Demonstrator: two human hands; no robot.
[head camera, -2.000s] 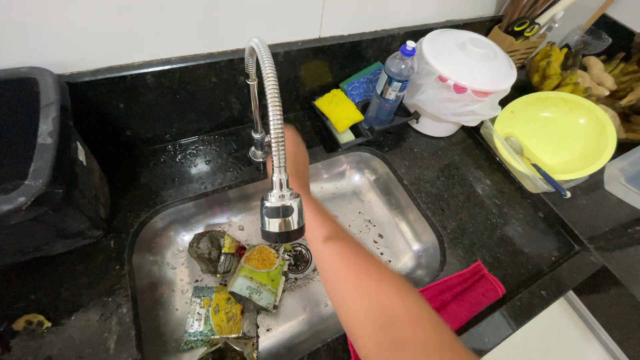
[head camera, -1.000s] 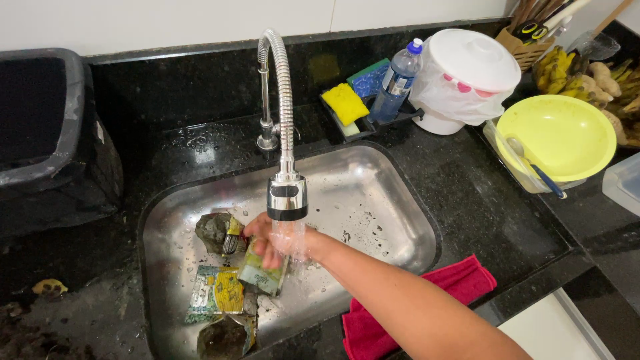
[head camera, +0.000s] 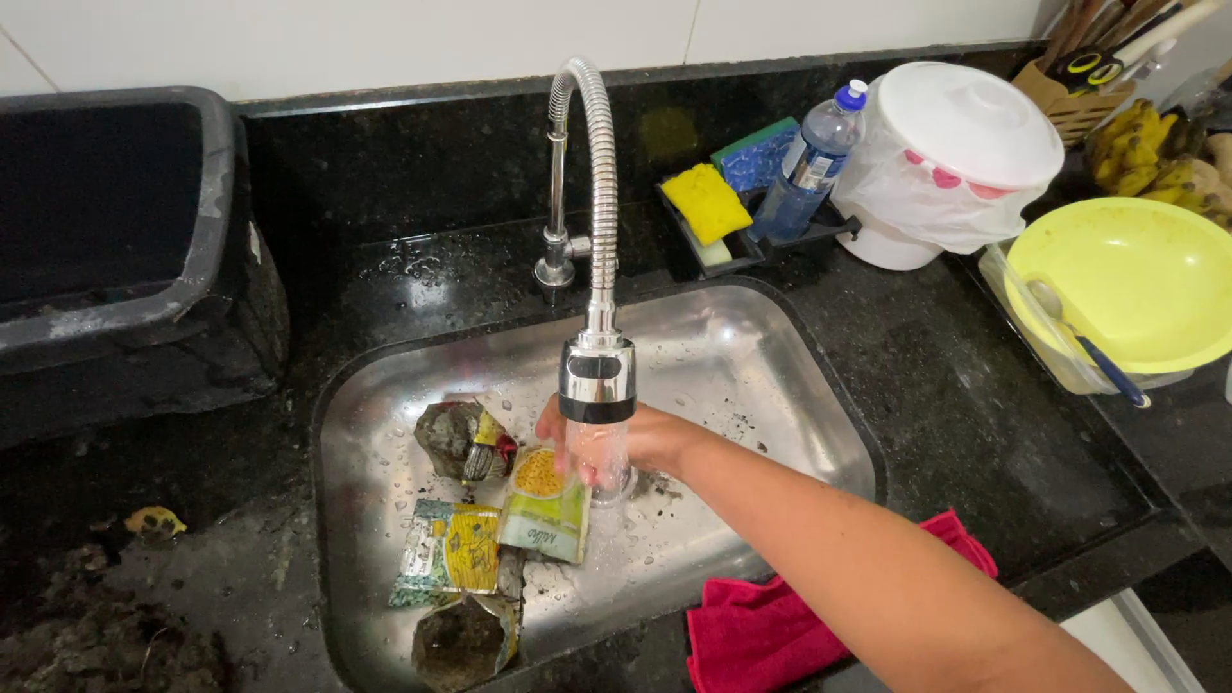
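Water runs from the chrome flexible faucet (head camera: 598, 380) over my right hand (head camera: 616, 443), which is in the stainless steel sink (head camera: 712, 337) with its fingers apart. The fingertips are beside the top edge of a green and white seed packet (head camera: 547, 515); no grip on it shows. Left of it lies a crumpled packet with dark soil (head camera: 462, 443). Below that is a yellow and teal packet (head camera: 450, 549), and nearest me an opened packet with dark wet contents (head camera: 462, 640). My left hand is out of view.
A black plastic bin (head camera: 125, 318) stands at the left, dark soil (head camera: 106, 626) near it. Behind the sink are a yellow sponge (head camera: 707, 204), a detergent bottle (head camera: 808, 168) and a lidded white bucket (head camera: 953, 135). A yellow bowl (head camera: 1136, 289) is at the right, a red cloth (head camera: 760, 630) in front.
Two seconds ago my right hand was at the faucet's base with no water visible. A second ago it was on the green packet under running water; now its fingers are spread beside the packet.
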